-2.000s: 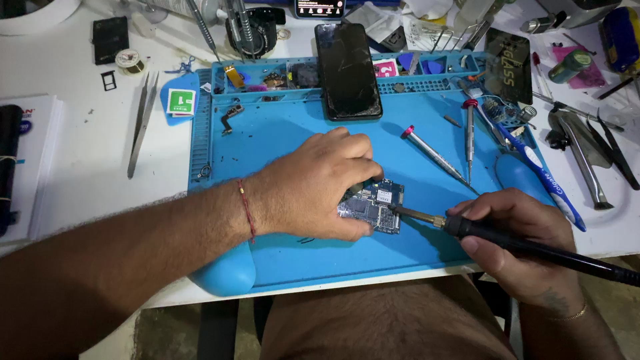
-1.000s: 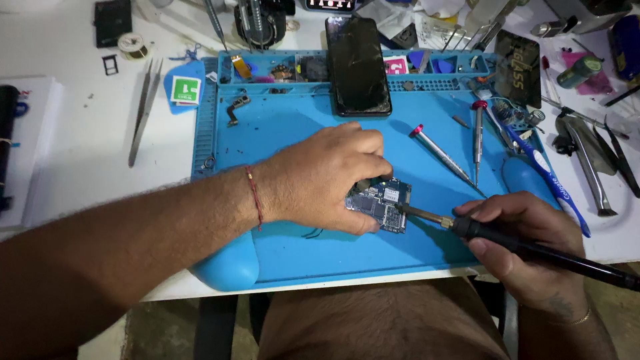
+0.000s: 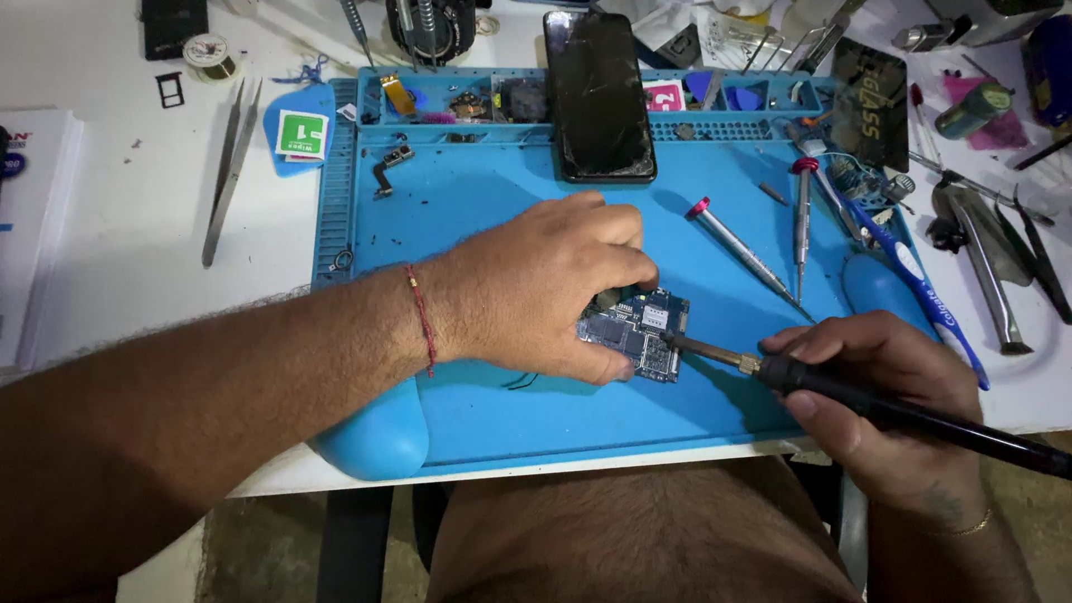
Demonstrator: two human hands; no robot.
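Observation:
A phone circuit board [image 3: 635,333] lies over the blue silicone repair mat [image 3: 502,435]. My left hand [image 3: 536,289] grips its left side between thumb and fingers; part of the board is hidden beneath the fingers. In my right hand [image 3: 879,402] is a black-handled soldering iron [image 3: 779,373], held like a pen, its tip at the board's lower right part. Beyond the board, a phone with a cracked screen [image 3: 599,100] leans over the mat's back compartments. Two precision screwdrivers, one slanted [image 3: 745,253] and one nearly upright in view [image 3: 803,226], lie behind my right hand.
A small camera module with flex cable [image 3: 388,170] is on the mat's left part. Steel tweezers [image 3: 228,180] and a solder spool [image 3: 208,57] lie to the left. At the right are a blue-and-white toothbrush [image 3: 917,276], a metal-handled brush [image 3: 992,276] and black tweezers [image 3: 1038,251].

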